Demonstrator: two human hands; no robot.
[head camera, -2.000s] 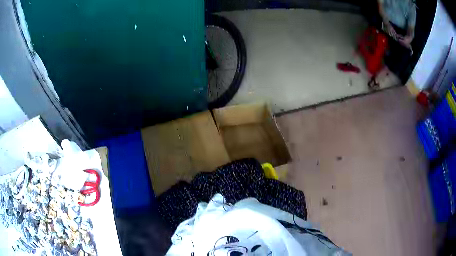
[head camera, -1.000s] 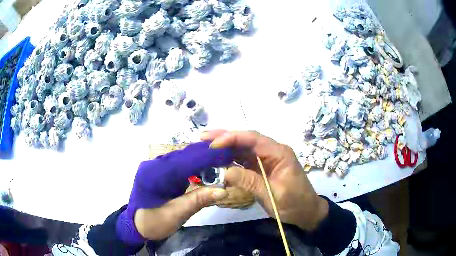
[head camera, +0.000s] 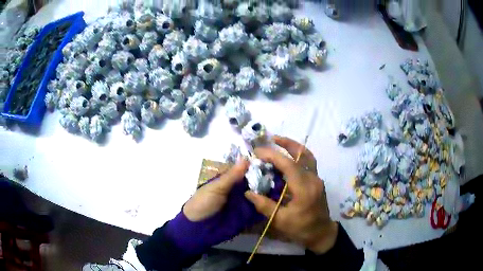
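Note:
My left hand (head camera: 212, 206), in a purple glove with bare thumb, is low at centre. It holds a grey ruffled piece (head camera: 259, 177) together with my bare right hand (head camera: 299, 196). The right fingers touch the piece from above and below. The right hand also holds a thin tan stick (head camera: 271, 218), slanting from upper right to lower left. The brown cardboard pad (head camera: 211, 170) shows partly behind the left hand. Two loose grey hollow parts, one of them here (head camera: 236, 112), lie just beyond the hands.
A large pile of grey hollow parts (head camera: 159, 77) covers the back left and centre. A blue tray (head camera: 39, 103) of dark bits is far left. Grey-and-yellow parts (head camera: 418, 182) are piled right, beside red handles (head camera: 439, 213). A lone grey part (head camera: 348, 132) lies left of that pile.
The view has swung from the floor and boxes to the table, then shifted left. The grey piece has turned in the hands, and the stick now slants the other way.

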